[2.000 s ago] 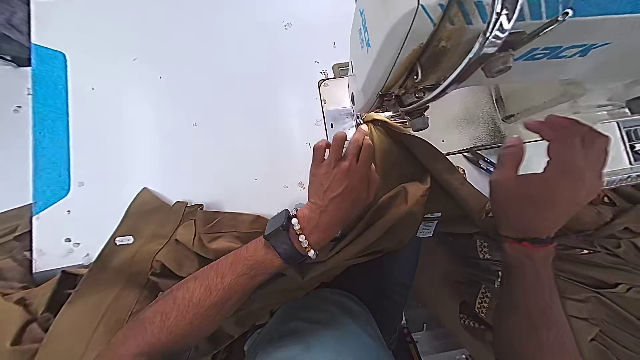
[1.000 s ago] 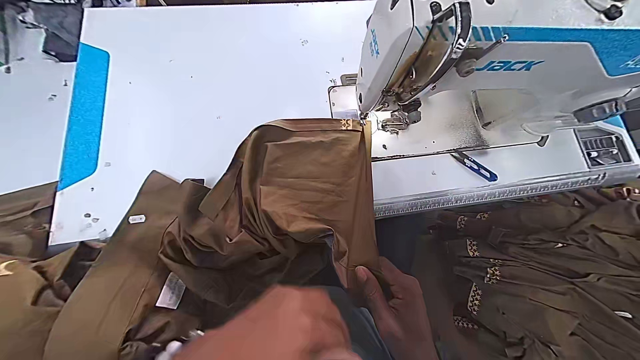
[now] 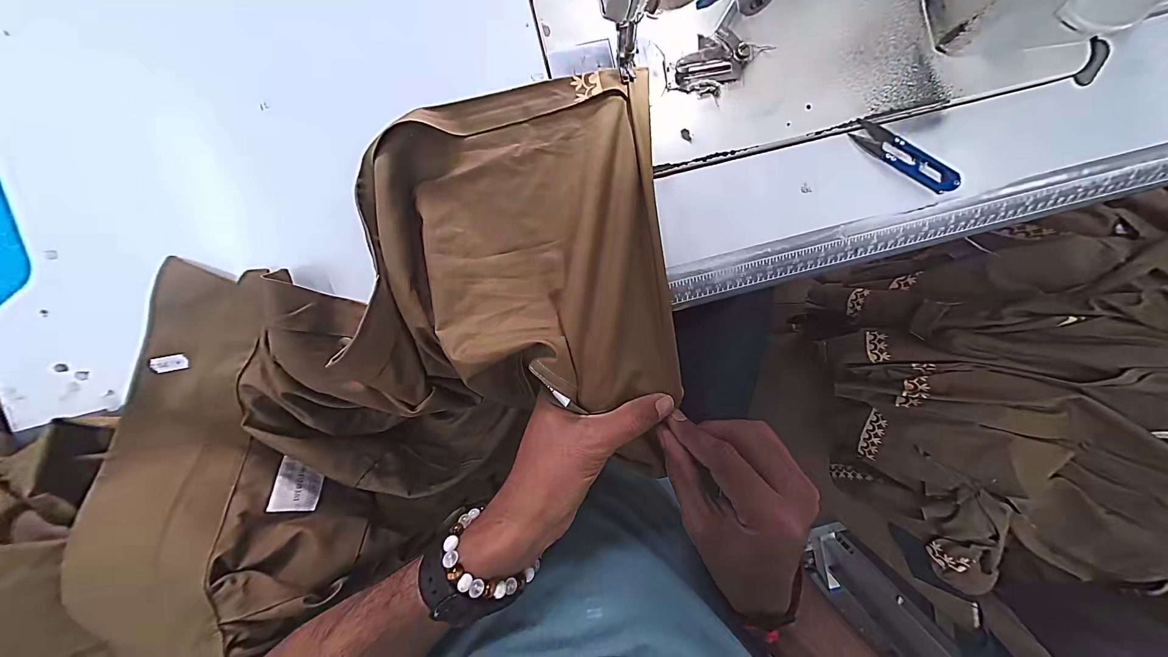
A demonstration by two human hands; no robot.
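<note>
A brown fabric garment lies over the front edge of the sewing table, its upper corner under the presser foot of a sewing machine. My left hand, with a beaded bracelet and a dark watch strap at the wrist, holds the near end of the cloth, thumb on top and fingers hidden beneath. Right beside it, my right hand pinches the cloth's edge between thumb and fingertips. Gold embroidery shows near the presser foot. A small white tag and a larger white label are on the cloth at left.
Blue thread snips lie on the table right of the cloth. A measuring scale runs along the table's front edge. More brown garments with gold embroidery are heaped at the right, below table height. A metal frame part stands low near my right forearm.
My left hand has left the needle area and now holds the cloth's near end. My right hand, raised and off the cloth two seconds ago, now pinches its edge. The view has moved closer.
</note>
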